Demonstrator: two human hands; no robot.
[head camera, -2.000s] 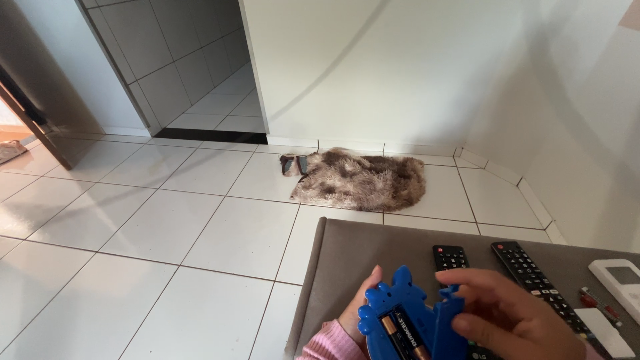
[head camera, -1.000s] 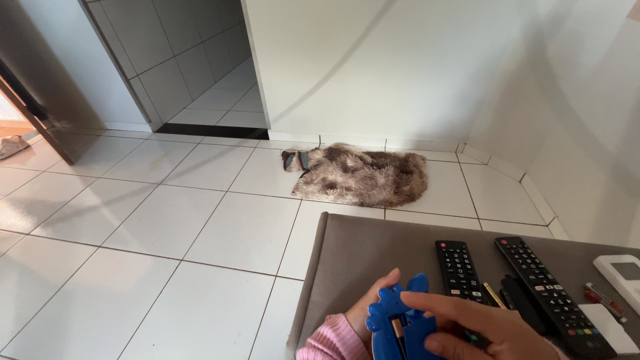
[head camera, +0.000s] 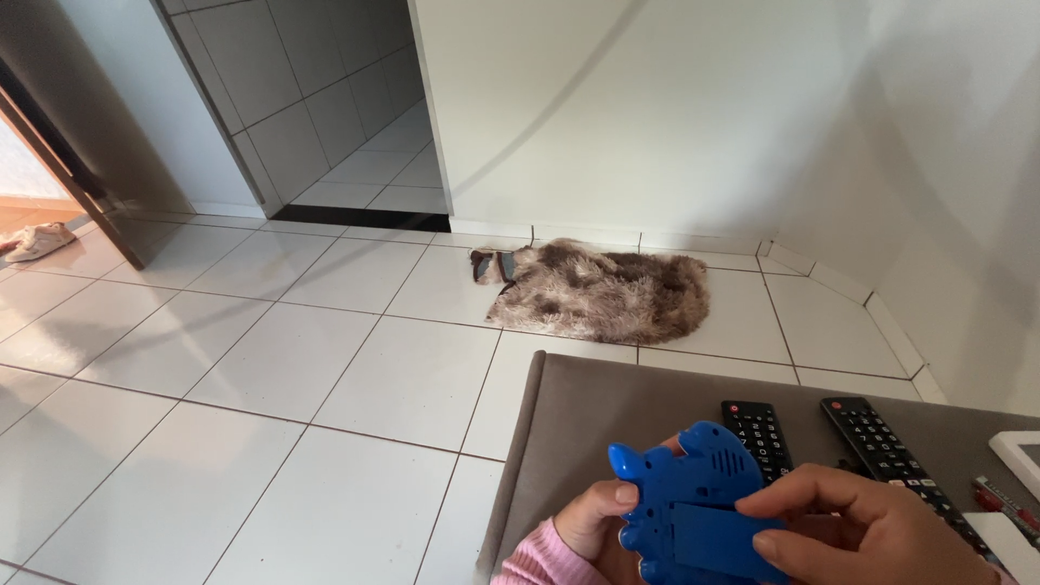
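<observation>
A blue plastic toy (head camera: 691, 479), its back with speaker slots and screw holes facing me, is held above the grey upholstered surface. My left hand (head camera: 597, 520) grips its left side, the thumb on the edge. A flat blue battery cover (head camera: 719, 540) lies over the compartment in the toy's back. My right hand (head camera: 861, 528) has its thumb and index finger on the right end of that cover; whether it pinches the cover or only presses it, I cannot tell. No batteries show.
On the grey upholstered surface (head camera: 585, 398) lie a smaller black remote (head camera: 757, 439), a longer black remote (head camera: 873, 439), a white device (head camera: 1020, 455) and a small red item (head camera: 1003, 500). Beyond are a shaggy rug (head camera: 601, 296) on white floor tiles, a doorway and a shoe (head camera: 41, 242).
Batteries showed in the toy's open compartment two seconds ago; the blue cover now lies over it. The toy has been turned, so its back faces me more fully.
</observation>
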